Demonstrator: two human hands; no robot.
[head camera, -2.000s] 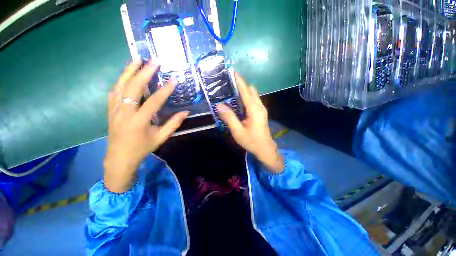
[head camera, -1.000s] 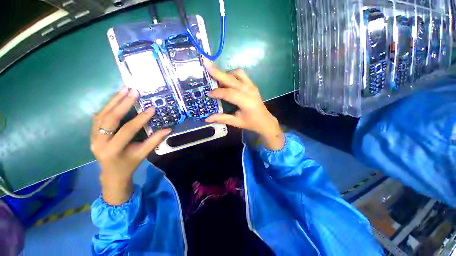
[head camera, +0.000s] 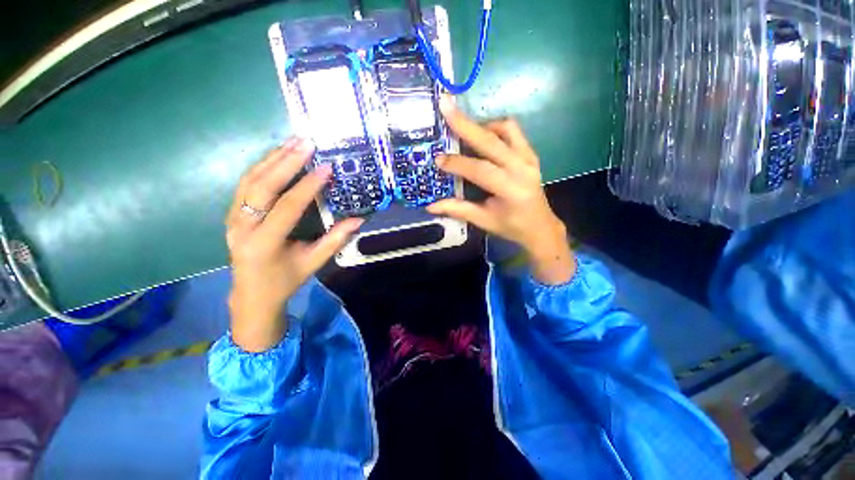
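The silver-white test plate (head camera: 403, 246) lies on the green mat, its oval handle slot at the near end. Two black keypad phones with blue edges lie on it side by side, face up. The left reference phone (head camera: 333, 108) has a glowing white screen. The right handset under test (head camera: 410, 108) has a bright patch on its darker screen. My left hand (head camera: 277, 230) rests with fingertips at the left phone's left edge and keypad. My right hand (head camera: 497, 178) has fingertips at the right phone's right edge and keypad. A blue cable (head camera: 480, 56) loops over the plate's far right corner.
Stacked clear blister trays (head camera: 694, 112) holding phones stand at the right. Another person's blue sleeve (head camera: 787, 281) is at the right edge. A pale cable (head camera: 42, 298) curves at the left, with a yellowish rubber band (head camera: 47, 183) on the mat. A grey device edge runs along the top left.
The right phone, tilted in my right hand two seconds ago, now lies flat beside the left phone. My right hand has moved up along its edge. The view has shifted.
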